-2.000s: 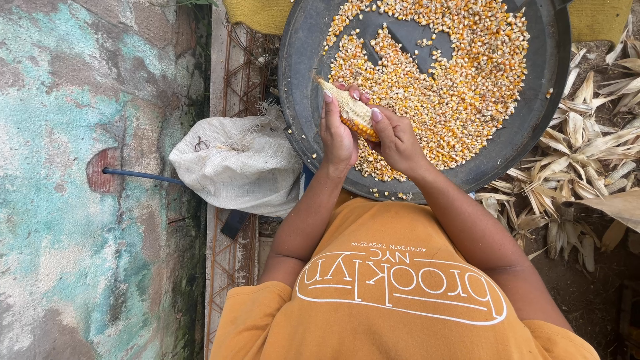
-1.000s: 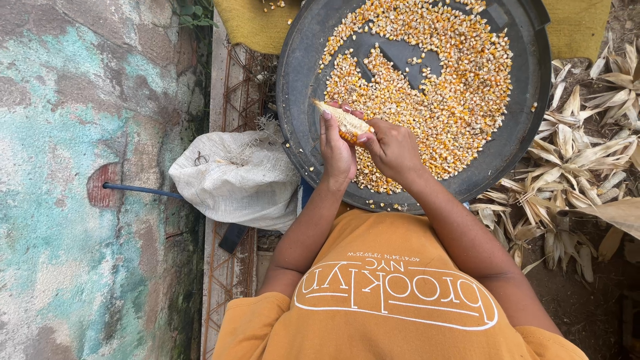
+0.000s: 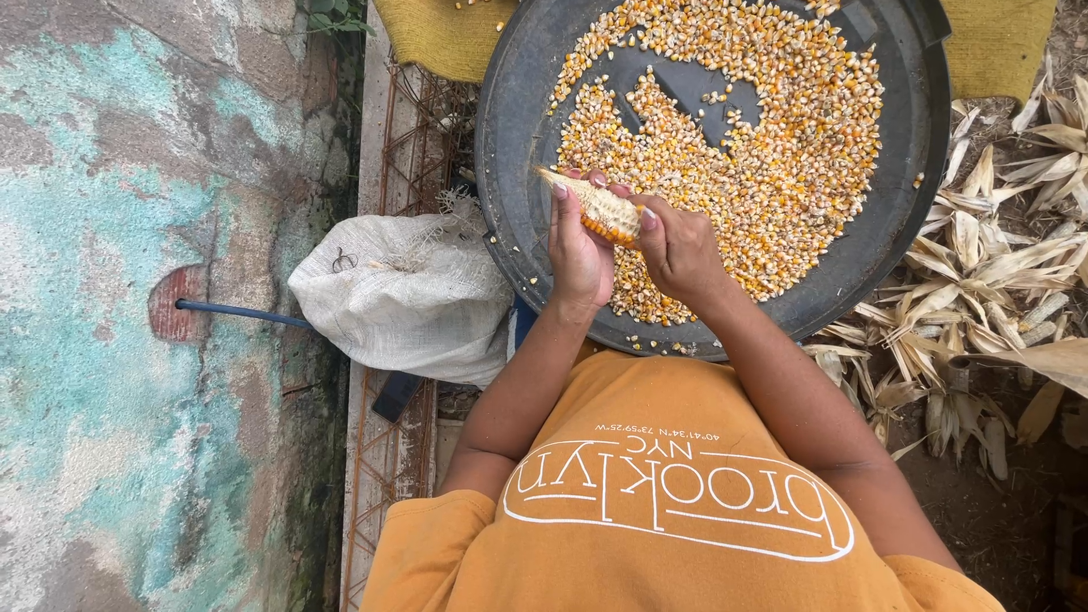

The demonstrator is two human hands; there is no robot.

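My left hand [image 3: 581, 246] holds a partly shelled corn cob [image 3: 602, 209] from the left and below, its pale pointed tip facing up and left. The upper face of the cob is bare, while orange kernels remain along its lower edge. My right hand [image 3: 687, 252] grips the cob's right end, thumb against it. Both hands are over the near part of a round black plastic tray [image 3: 914, 183]. Loose yellow and white corn kernels [image 3: 799, 170] cover much of the tray, with dark bottom showing in patches.
Left of the tray lies a white woven sack [image 3: 408, 297], with a dark phone-like object [image 3: 397, 395] below it. A painted wall [image 3: 110, 255] with a blue hose [image 3: 242, 313] stands at far left. Dry corn husks [image 3: 977, 289] lie at right; yellow-green fabric [image 3: 446, 38] is behind.
Both hands stay on the cob, with the right hand's fingers shifted slightly at its right end. The view has moved a little.
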